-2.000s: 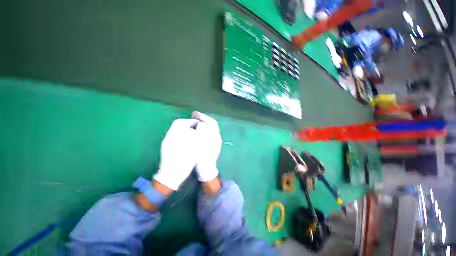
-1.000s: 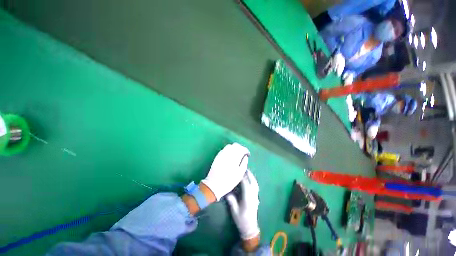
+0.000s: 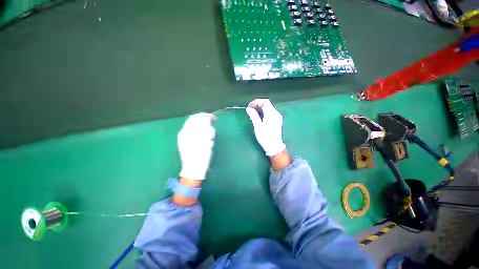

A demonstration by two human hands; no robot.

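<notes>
My left hand [image 3: 196, 146], in a white glove with a blue band at the cuff, is near the middle of the bench, slightly blurred. My right hand [image 3: 267, 126], gloved in white, is to its right with fingers pinched. A thin silvery solder wire [image 3: 231, 108] spans between the fingertips of both hands. The wire also runs from the solder spool [image 3: 52, 217] at the lower left towards my left sleeve, where it is hidden. The green circuit board [image 3: 286, 42] lies beyond my hands on the dark belt; neither hand touches it.
Two soldering iron stands [image 3: 361, 136] with sponges stand at the right. A yellow ring [image 3: 355, 199] and a black round container [image 3: 412, 202] are nearer me. A red tube [image 3: 420, 68] hangs at the upper right. Another board [image 3: 462, 107] lies at the right edge. A blue cord [image 3: 122, 256] is lower left.
My hands, together before, are now apart with wire between them. The view has shifted, so the whole spool shows and the workers across the belt are mostly out of view.
</notes>
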